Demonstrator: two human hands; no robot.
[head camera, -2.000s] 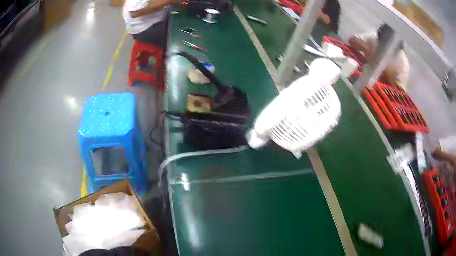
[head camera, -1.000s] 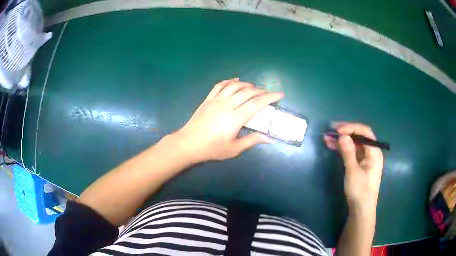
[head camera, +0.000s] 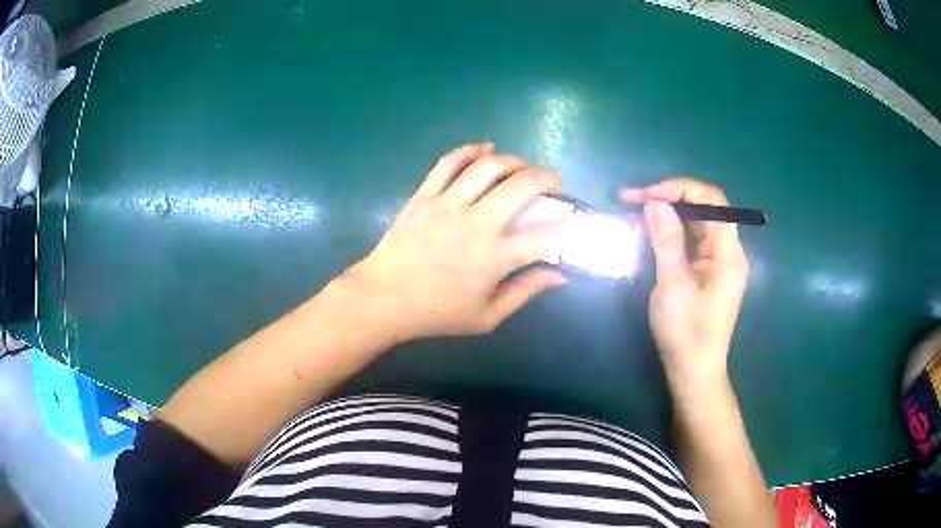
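A phone unit (head camera: 601, 245) lies on the green bench in front of me, its right half glaring white inside a thin dark rim. My left hand (head camera: 454, 248) lies over its left half, with fingers on the far edge and thumb at the near edge. My right hand (head camera: 696, 242) is just right of the unit and holds a slim black tool (head camera: 727, 213) between thumb and fingers. The tool's back end points right. Its tip is hidden by the fingers and glare, so I cannot tell whether it touches the unit.
The green bench (head camera: 258, 124) has a worn pale strip (head camera: 784, 33) curving along its far side. A white fan (head camera: 26, 83) stands at the left edge. A blue stool (head camera: 72, 407) is below left. A small bar (head camera: 887, 12) lies at the top right. Part of a person (head camera: 923, 387) shows at the right edge.
From the earlier view along the bench, my view has turned down to the work. Over the last second my right hand and the black tool have moved left, closer to the phone unit's right end.
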